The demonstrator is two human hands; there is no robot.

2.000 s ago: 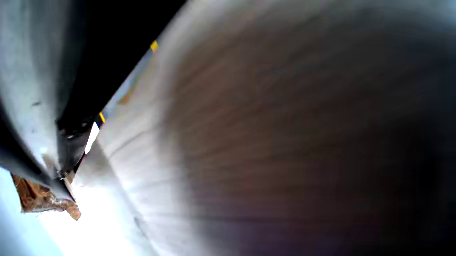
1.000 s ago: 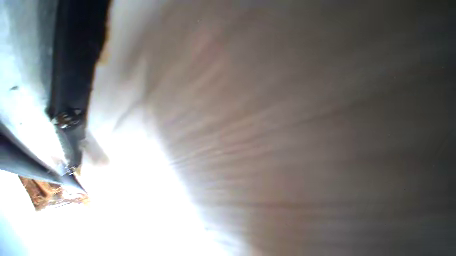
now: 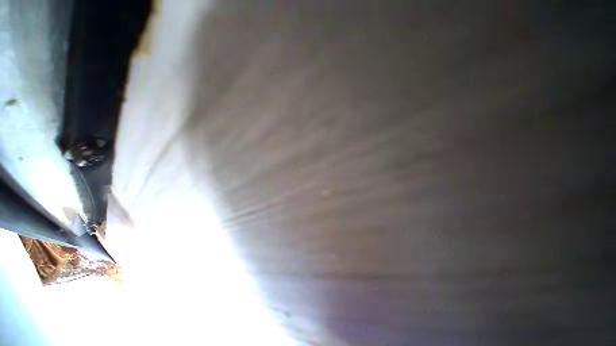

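Observation:
A large blurred grey-brown surface with fine creases, perhaps cloth, fills the middle and right very close to the camera. Its left part is pale, and glare whites out the area below it. I cannot tell what it is. At the lower left lies a small crumpled-looking brown piece or pile; its kind is unclear. Neither my left hand nor my right hand can be made out.
A black band runs down the upper left, with a small shiny metallic part near its lower end. Left of it is a pale curved machine-like body. A dark grey edge slants beneath it.
The creased surface has spread left over the black band and hides the yellow marks seen at first. The white glare has grown. In the last second little has moved.

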